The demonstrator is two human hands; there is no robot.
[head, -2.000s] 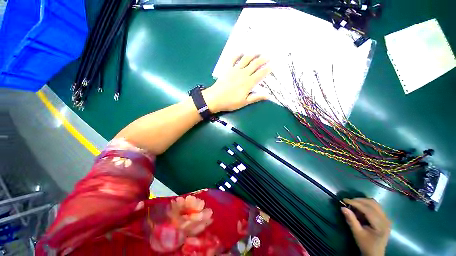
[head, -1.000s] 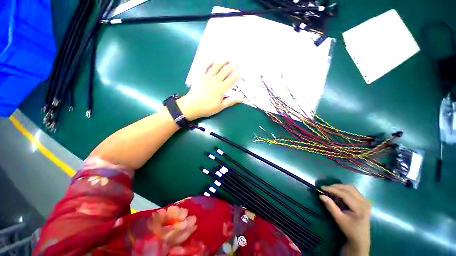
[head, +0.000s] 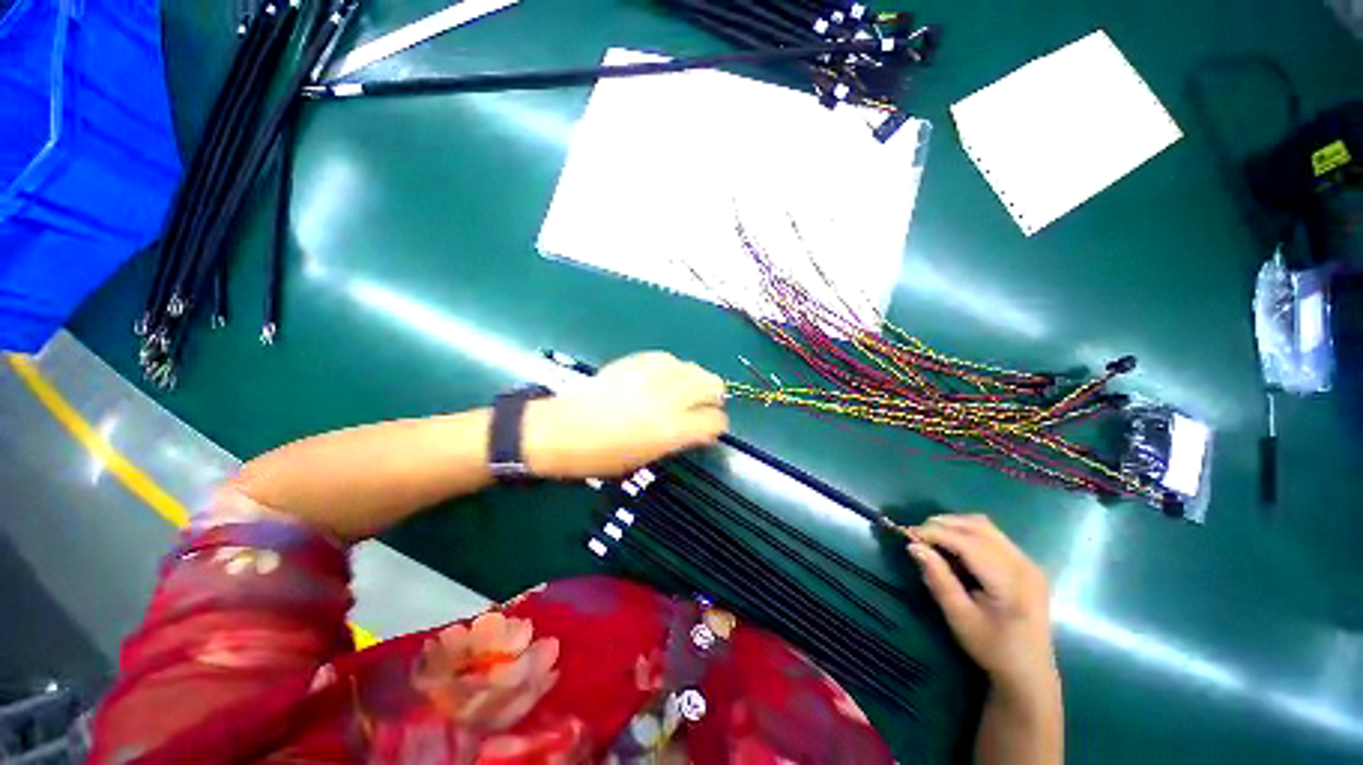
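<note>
A thin black sleeve runs slantwise over the green mat, its upper-left end showing past my left hand. My left hand, with a dark watch at the wrist, is closed over the sleeve; its fingertips are hidden. My right hand pinches the sleeve's lower-right end, where a short bit of wire shows; what lies inside the palm is hidden. Loose twisted red, yellow and black wires lie above, their free ends partly on white paper, close to my left fingers. Black sleeves with white bands lie near my body.
A blue bin and sleeved harnesses are at the left. More harnesses lie at the back. A second paper, two clear bags of parts, a slim tool and a black-and-yellow tool are at the right.
My left hand has left the white paper, moved down and right, and closed over the sleeve. My right hand still holds the sleeve's lower end. The camera view has shifted.
</note>
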